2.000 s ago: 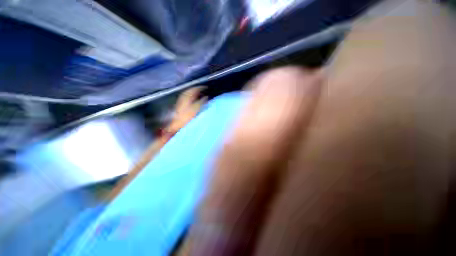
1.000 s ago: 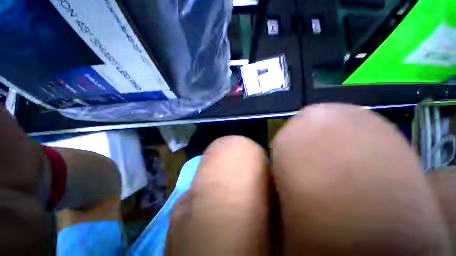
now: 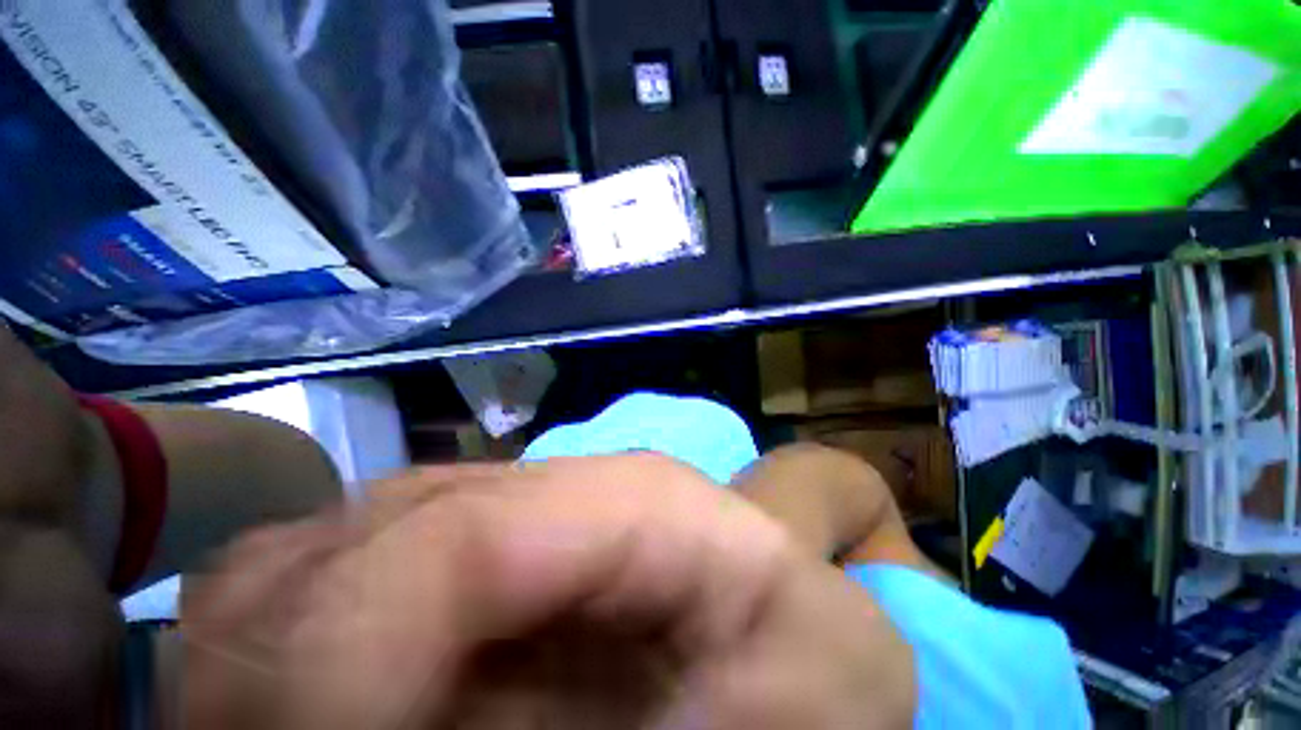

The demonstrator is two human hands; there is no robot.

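Note:
My right hand (image 3: pixel 571 585) appears as a large, blurred shape very close to the camera, with curled fingers; whether it holds anything is hidden. My left hand (image 3: pixel 36 571) is a dark, cut-off shape at the left edge, beside a red wristband; its fingers are not clear. Beyond them, a printed TV carton (image 3: pixel 143 171) lies over a television in a clear glossy bag (image 3: pixel 407 157). A small clear packet with a white label (image 3: pixel 632 218) lies on the black pallet fixture (image 3: pixel 656 136) to the right. Neither hand visibly touches these.
A television with a green screen (image 3: pixel 970 136) lies tilted at the upper right. The line's metal edge (image 3: pixel 628 335) crosses the view. Below it are stacked leaflets (image 3: pixel 999 364), a written sheet with a yellow stick (image 3: pixel 1042 535), a white rack (image 3: pixel 1241 407) and brown cartons (image 3: pixel 842 371).
The view has shifted right, bringing the side shelf and more of the green screen into sight. The large hand shapes at the camera now show curled fingers. Carton and packet keep their places on the line.

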